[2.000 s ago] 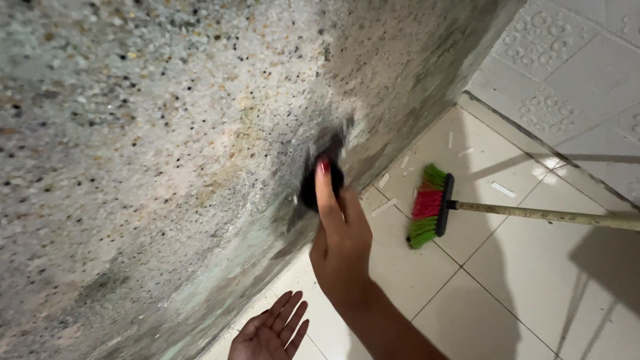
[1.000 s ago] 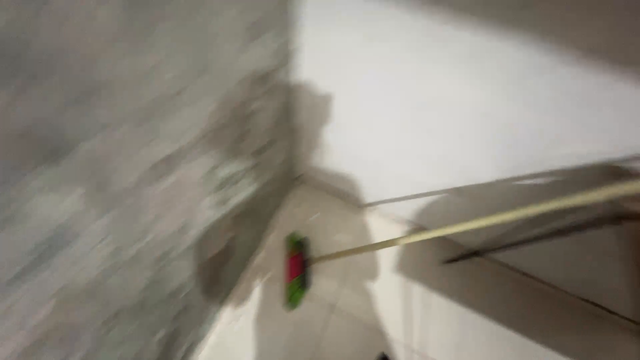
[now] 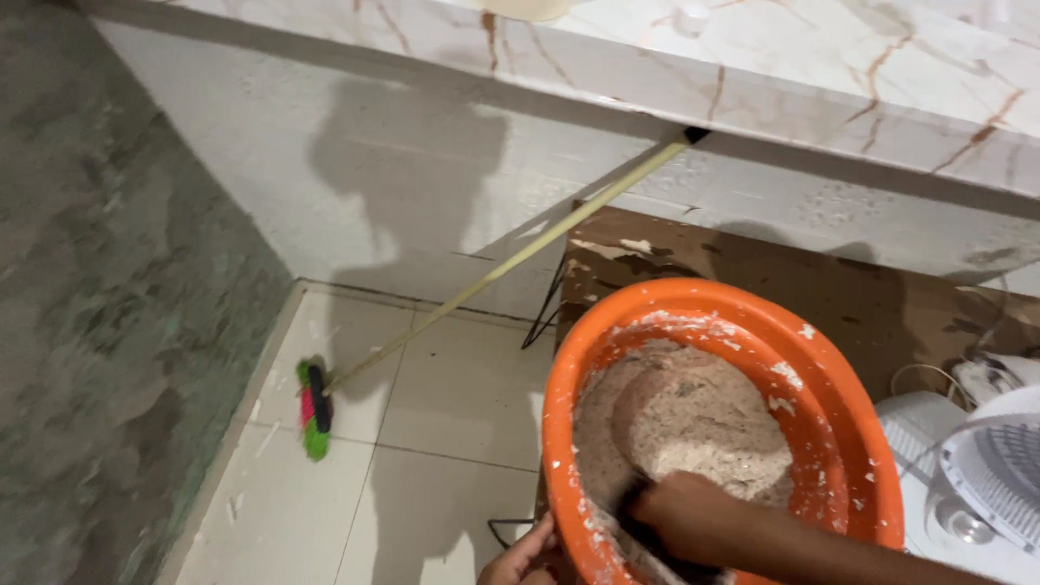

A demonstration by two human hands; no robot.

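Note:
An orange plastic basin (image 3: 861,455) holds a speckled, pinkish-grey wet mix (image 3: 691,406), with smears of it on the inner wall and rim. My right hand (image 3: 691,516) reaches into the basin, closed on a black tool (image 3: 638,508) whose edge meets the mix at the near side; its full shape is hidden and blurred. At the basin's lower left rim is my left hand (image 3: 524,561), its fingers against the outside and partly cut off by the frame.
A broom (image 3: 317,410) with green and red bristles leans against the marble-patterned counter (image 3: 617,89). Beneath the basin stands a brown table (image 3: 731,260). A white fan (image 3: 991,479) is at the right. The rough grey-green wall (image 3: 138,325) borders the tiled floor (image 3: 455,414).
The view has swung from the rough wall to the basin. My right hand, earlier against the wall with a black tool, is now inside the basin; my left hand, earlier open, is at its rim.

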